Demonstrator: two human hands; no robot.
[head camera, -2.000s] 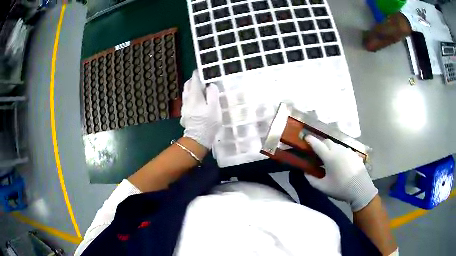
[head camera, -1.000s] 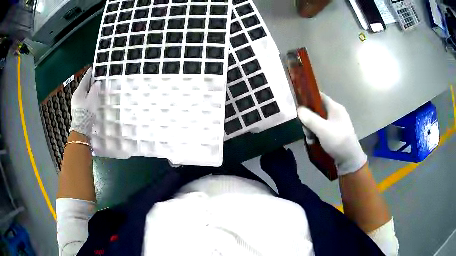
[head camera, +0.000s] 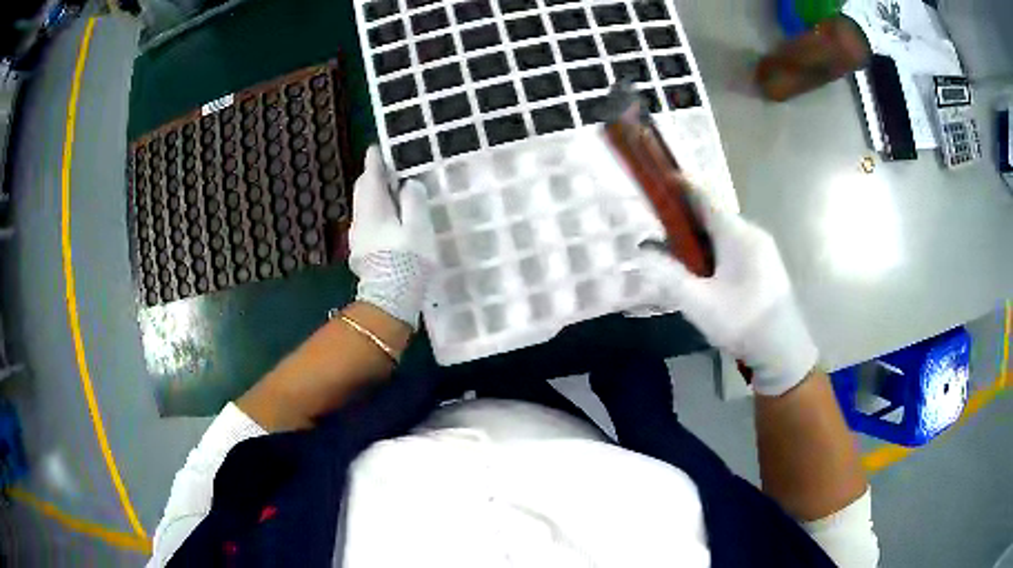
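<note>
A white core tray (head camera: 533, 239) lies in front of me. Dark cores fill its far rows, and its near pockets look white and empty. My left hand (head camera: 389, 239), in a white glove, is at the tray's left edge, gripping it. My right hand (head camera: 739, 288), gloved, holds the red-brown handheld loading jig (head camera: 667, 200) above the tray's right part. The jig is tilted up, edge towards me, and blurred. My right fingertips are partly hidden behind it.
A brown core carrier tray (head camera: 239, 183) full of dark cores lies on the green mat at the left. On the grey table at the right are a brown block (head camera: 814, 59), a dark phone-like object (head camera: 892, 108) and a calculator (head camera: 958, 122). A blue stool (head camera: 928, 388) stands below right.
The view has shifted left. The upper white tray has moved back over the one beneath it, with my left hand at its edge. My right hand has brought the jig over the tray.
</note>
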